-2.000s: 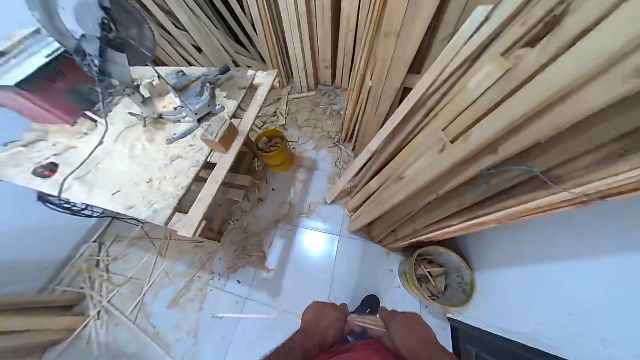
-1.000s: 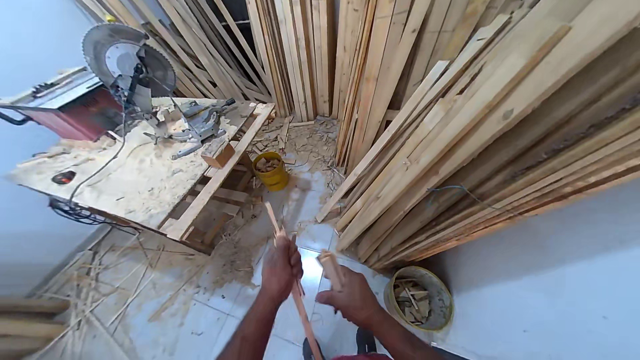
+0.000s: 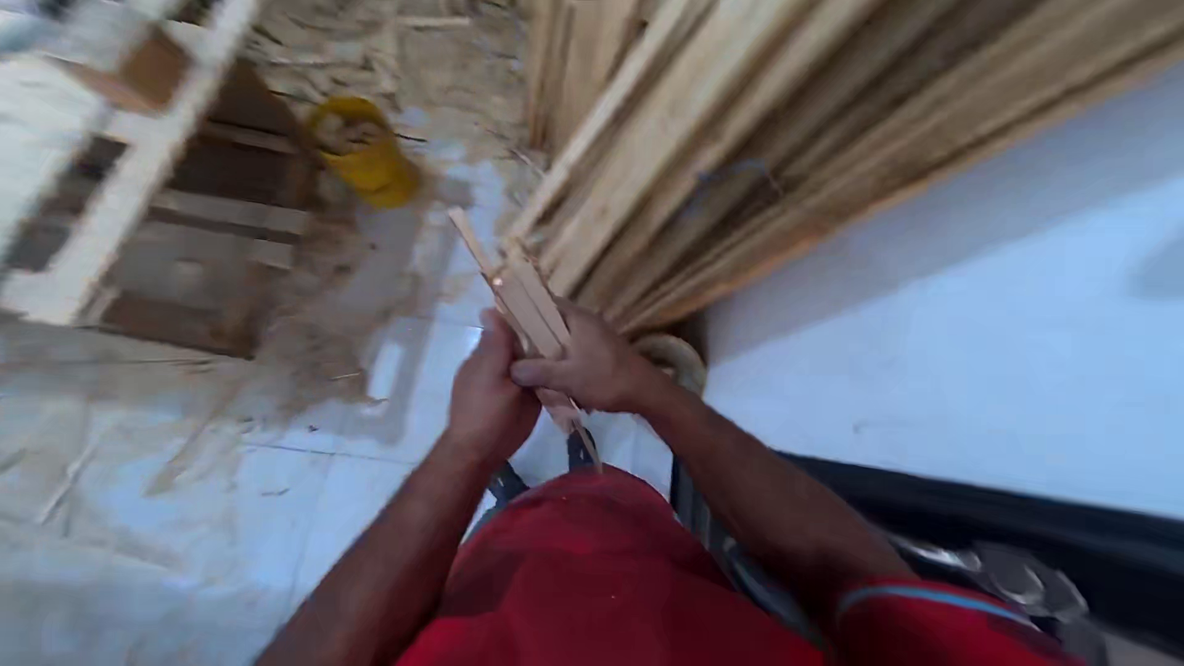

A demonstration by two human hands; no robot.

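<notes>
My left hand [image 3: 495, 388] and my right hand [image 3: 592, 361] meet around a small bundle of wooden strips [image 3: 529, 310] in front of my body. The strips slant from upper left to lower right; one thin strip sticks out past the others at the top. My left hand grips the bundle from the left and below, my right hand from the right, with its thumb across the lower part. The view is blurred, so I cannot tell exactly how the strips lie together.
Long wooden boards [image 3: 666, 120] lean at the upper right, close beyond my hands. A yellow bucket [image 3: 375, 166] with wood scraps stands at upper left beside a wooden work table [image 3: 139, 199]. A round container [image 3: 673, 356] is partly hidden behind my right wrist. Wood shavings litter the tiled floor [image 3: 324, 499].
One second ago my hands were apart, the left on a long thin strip and the right on a short piece; now they are together on a bundle. The view has tilted down.
</notes>
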